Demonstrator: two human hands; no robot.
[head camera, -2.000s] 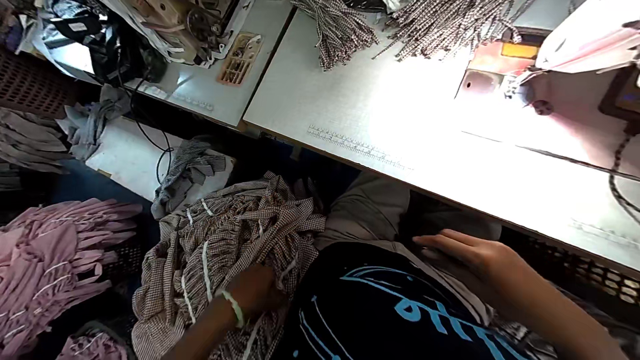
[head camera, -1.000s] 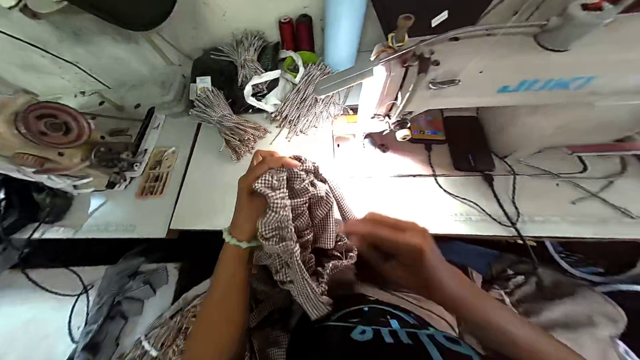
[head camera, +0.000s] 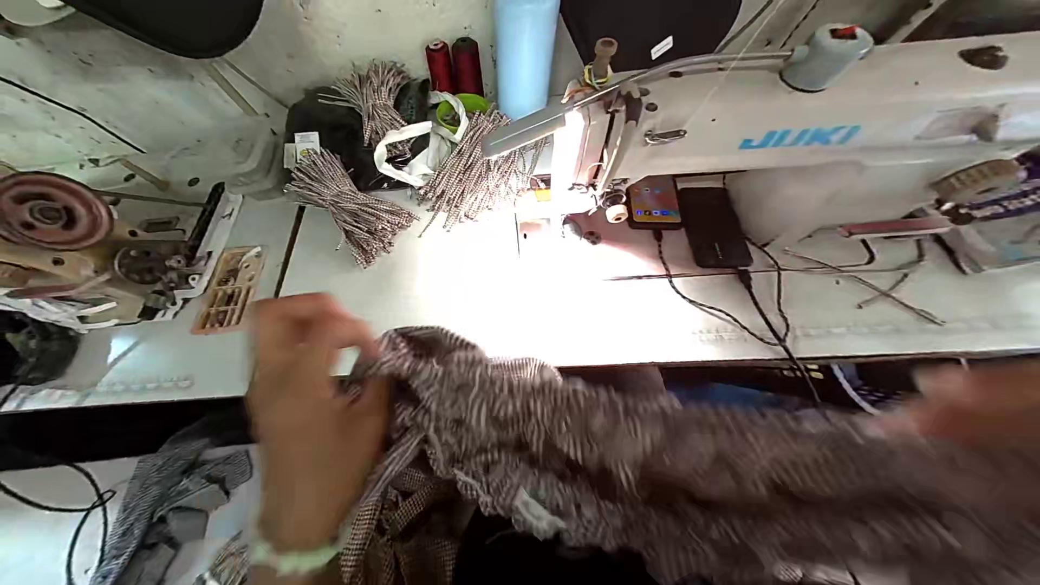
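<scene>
A brown-and-white checked, gathered fabric piece (head camera: 569, 439) stretches across the front of the sewing table, blurred by motion. My left hand (head camera: 313, 406), with a pale bracelet at the wrist, grips its left end between thumb and fingers. At the right edge my right hand (head camera: 967, 406) is strongly blurred at the other end of the fabric; its fingers cannot be made out well. Behind the fabric stands a white Juki sewing machine (head camera: 812, 122), its lamp lighting the needle area. More checked fabric (head camera: 414, 520) hangs below my left hand.
Bundles of checked fabric strips (head camera: 349, 203) lie at the back beside red and dark thread cones (head camera: 439, 67). A phone (head camera: 654, 203) and a black power bank (head camera: 713, 227) with cables rest under the machine arm. A second machine (head camera: 73, 244) and a parts tray (head camera: 230, 288) are at the left.
The checked fabric, bunched between my hands one second ago, is now stretched out wide. My right hand has moved far to the right. Two seconds ago my left hand was in the fabric pile.
</scene>
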